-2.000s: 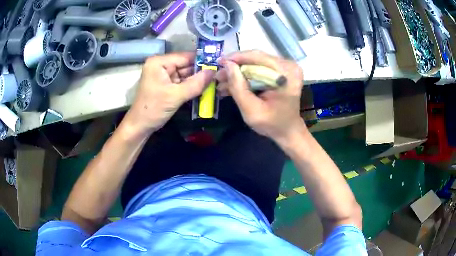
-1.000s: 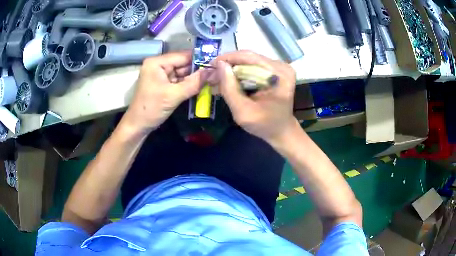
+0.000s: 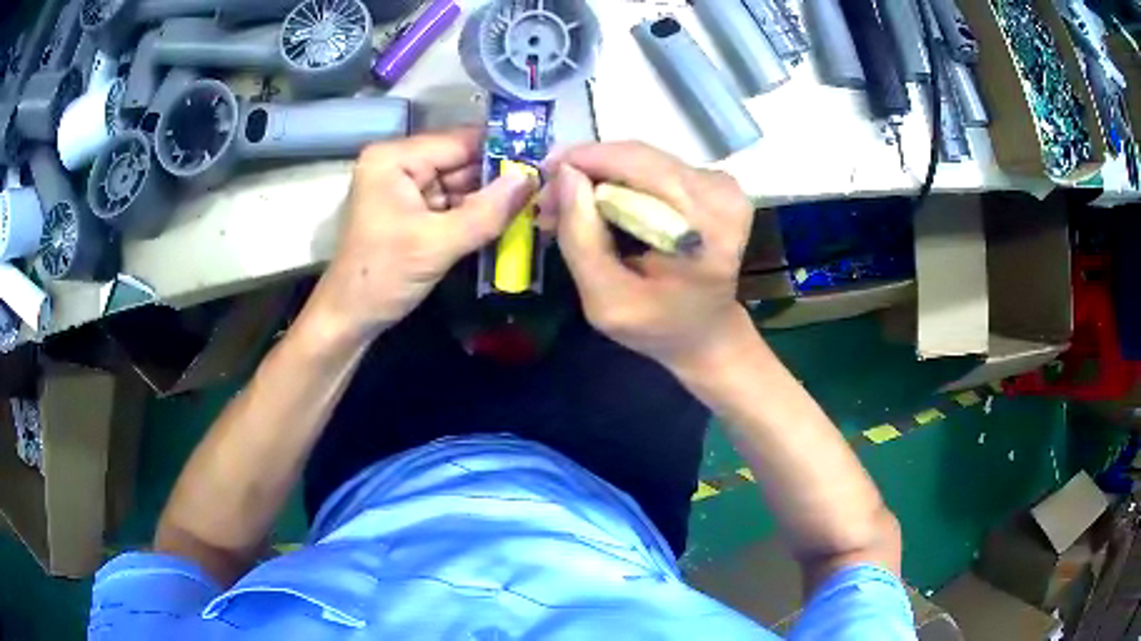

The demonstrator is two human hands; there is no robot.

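A grey fan unit (image 3: pixel 531 48) points toward me with its round head at the bench edge and its handle open. A lit circuit board (image 3: pixel 518 128) sits in the handle below the head, with a yellow battery (image 3: pixel 514 251) below it. My left hand (image 3: pixel 407 225) holds the handle from the left, thumb on the battery's upper end. My right hand (image 3: pixel 657 238) grips a hand tool with a wooden handle (image 3: pixel 647 217); its fingertips are at the handle's right side by the board and battery. The tool's tip is hidden by the fingers.
Several grey fan units (image 3: pixel 200 128) are piled left, with a purple cell (image 3: pixel 417 40) beside them. Grey handle covers (image 3: pixel 697 85) and a black electric screwdriver (image 3: pixel 875 56) lie right. A box of circuit boards (image 3: pixel 1036 94) is far right. A blue parts box (image 3: pixel 845 244) is below the bench.
The fan unit has shifted slightly left since the first frame. My right hand and the wooden-handled tool have moved and tilted slightly. The left hand has barely moved.
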